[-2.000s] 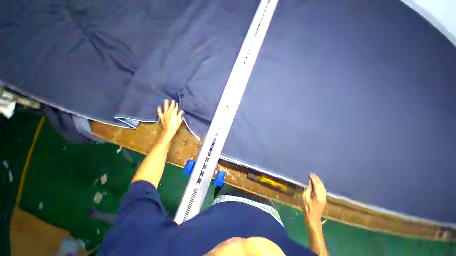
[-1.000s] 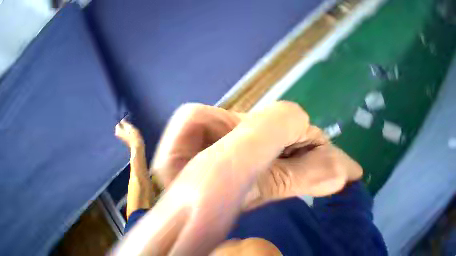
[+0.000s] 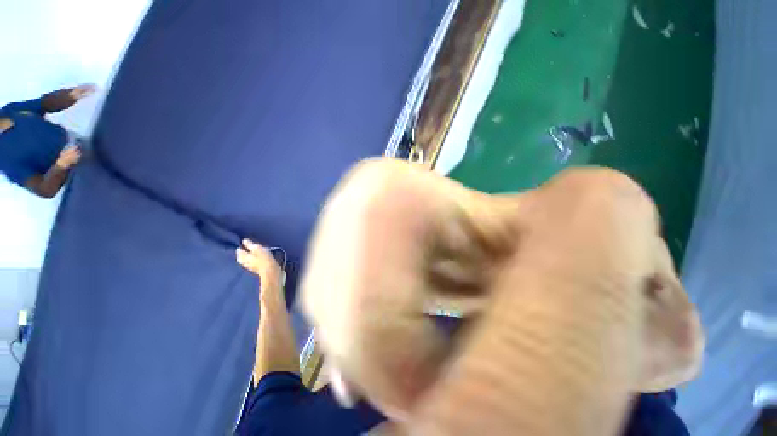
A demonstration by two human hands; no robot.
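Observation:
Dark navy fabric (image 3: pixel 273 94) covers the table, with a narrow raised fold (image 3: pixel 162 197) running across it from the far edge to my left hand. My left hand (image 3: pixel 258 260) is closed on the near end of this fold. A thin whitish strand or edge shows beside its fingers. My right hand (image 3: pixel 503 298) is curled, very large and blurred close to the camera, covering the lower middle of the view. Whether it holds anything cannot be told. It hides part of the table's near edge.
Another person (image 3: pixel 32 145) stands at the far side, with a hand at the fold's far end. The brown wooden table edge (image 3: pixel 456 68) runs up the middle. The green floor (image 3: pixel 545 111) has scraps on it. Blue-grey cloth (image 3: pixel 741 221) hangs or lies at right.
The view has turned since the oldest frame, and the long white bar is out of view. My right hand has come up close to the camera. My left hand is now at the fabric fold.

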